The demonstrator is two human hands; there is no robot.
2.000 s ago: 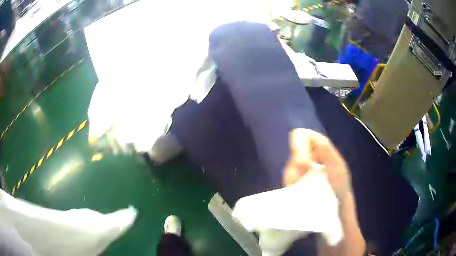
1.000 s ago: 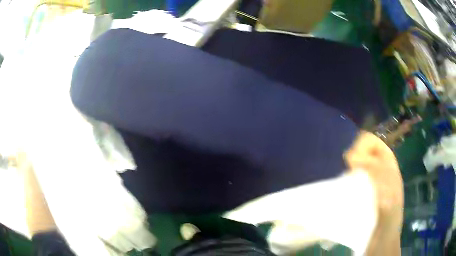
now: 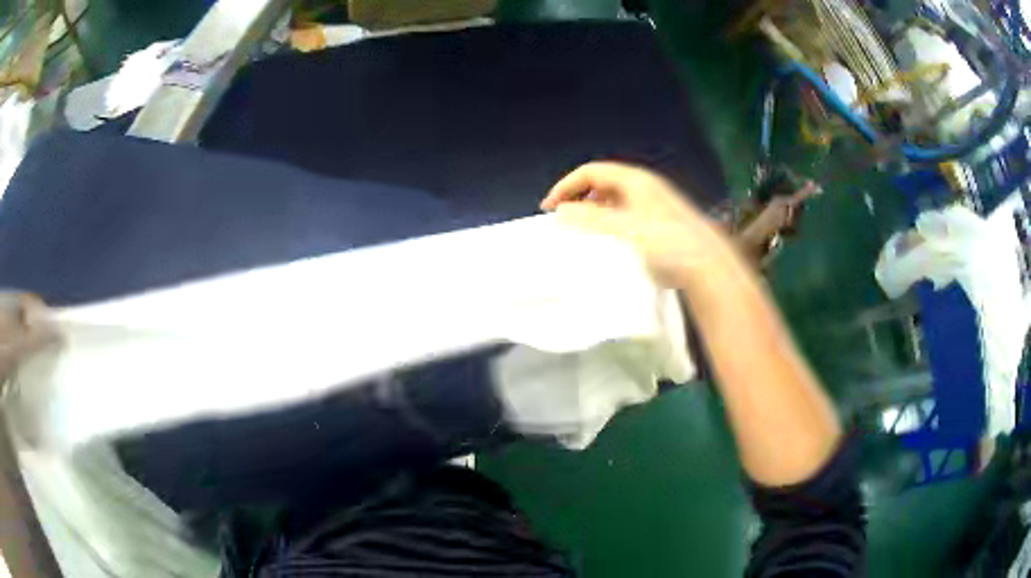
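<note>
A long white garment panel [image 3: 305, 316] is stretched between my two hands over the dark navy pressing board [image 3: 147, 209]. My right hand [image 3: 633, 215] grips its top edge near the right end, where loose creamy folds hang below. My left hand [image 3: 23, 333] is at the far left edge of the picture, blurred and partly cut off, holding the left end. More white cloth hangs down below my left hand. The panel covers part of the board.
A dark padded surface [image 3: 475, 113] lies behind the board. A pale metal bar [image 3: 204, 73] is at the upper left. On the right are a blue hose [image 3: 837, 107], white cloth [image 3: 961, 265] over a blue frame [image 3: 955, 350], and green floor [image 3: 633, 485].
The view has turned to the right. The white cloth, earlier hanging in loose folds, is now stretched out flat across the board between both hands. The right hand is higher in the picture.
</note>
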